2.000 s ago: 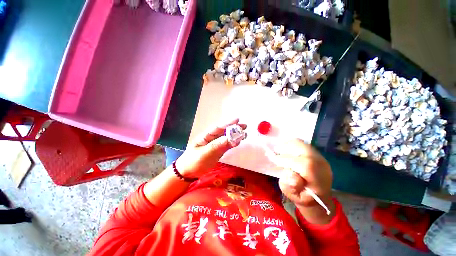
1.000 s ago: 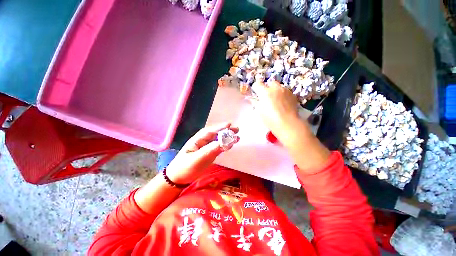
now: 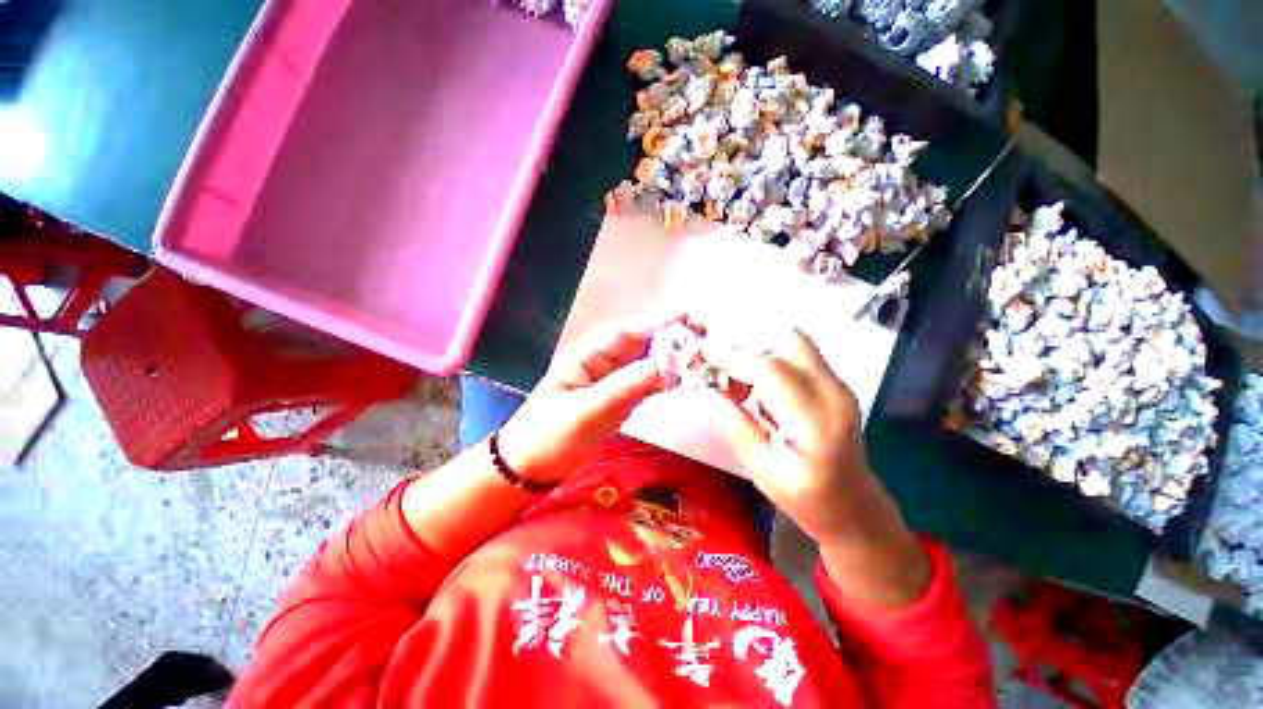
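My left hand (image 3: 589, 409) holds a knobbly grey-white moulded piece (image 3: 673, 355) in its fingertips above the pale work board (image 3: 651, 263). My right hand (image 3: 803, 423) is beside it, its fingertips gripping a small tan-tinted part (image 3: 712, 377) against or very near the moulded piece; whether the two touch is unclear. The loose heap of small whitish parts (image 3: 790, 166) with orange tints lies behind the board. The red disc on the board is not visible, and no stick shows clearly in my right hand.
A bright pink tray (image 3: 478, 263) stands at left. A black tray of small parts (image 3: 1094, 360) is at right, another with larger pieces (image 3: 900, 21) at the back. A thin pointed tool (image 3: 956, 208) lies by the board's far right corner. A red stool (image 3: 208, 374) is at lower left.
My right hand first put a stick near the board, then reached to the heap; it is now back at the moulded piece with a small part. The camera view has shifted slightly.
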